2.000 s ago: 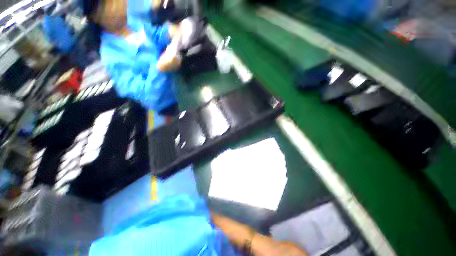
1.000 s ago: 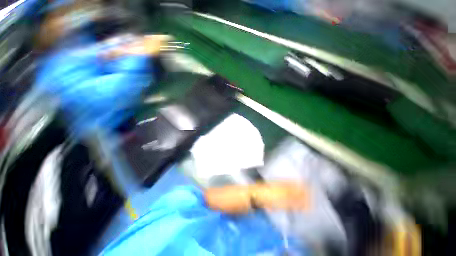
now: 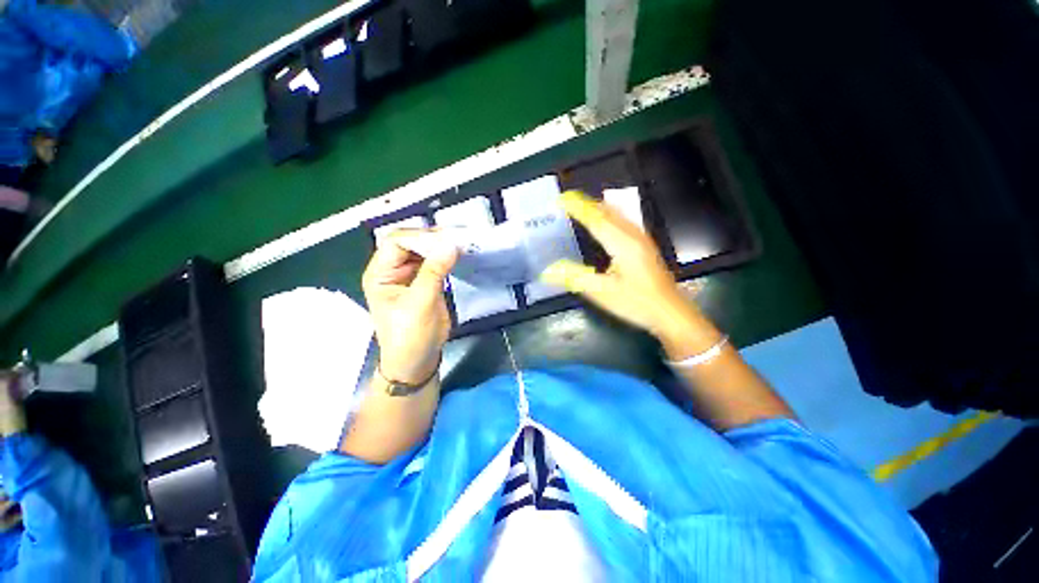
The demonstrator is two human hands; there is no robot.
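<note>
A black foam tray (image 3: 729, 248) lies in front of me. Its left pockets show white films (image 3: 482, 298) and its right pocket a glossy black unit (image 3: 686, 196). My left hand (image 3: 410, 294) pinches the left end of a whitish translucent film (image 3: 492, 253) above the tray. My right hand (image 3: 624, 271) is at the film's right end, thumb and fingers apart, with yellow finger cots; contact with the film is unclear. A small white piece (image 3: 623, 205) shows beside the right fingers.
A fanned white film stack (image 3: 310, 364) lies left of the tray. Further left is a tray stack (image 3: 182, 387) with glossy units. Black trays (image 3: 342, 71) lie on the green conveyor. A metal post (image 3: 610, 57) stands behind the tray. A tall black pile (image 3: 900, 194) is at right. Another person's sleeve (image 3: 68, 501) is lower left.
The view has swung from the left side to the tray in front. Both hands now show over the tray with a film between them; earlier the left arm was low and blurred.
</note>
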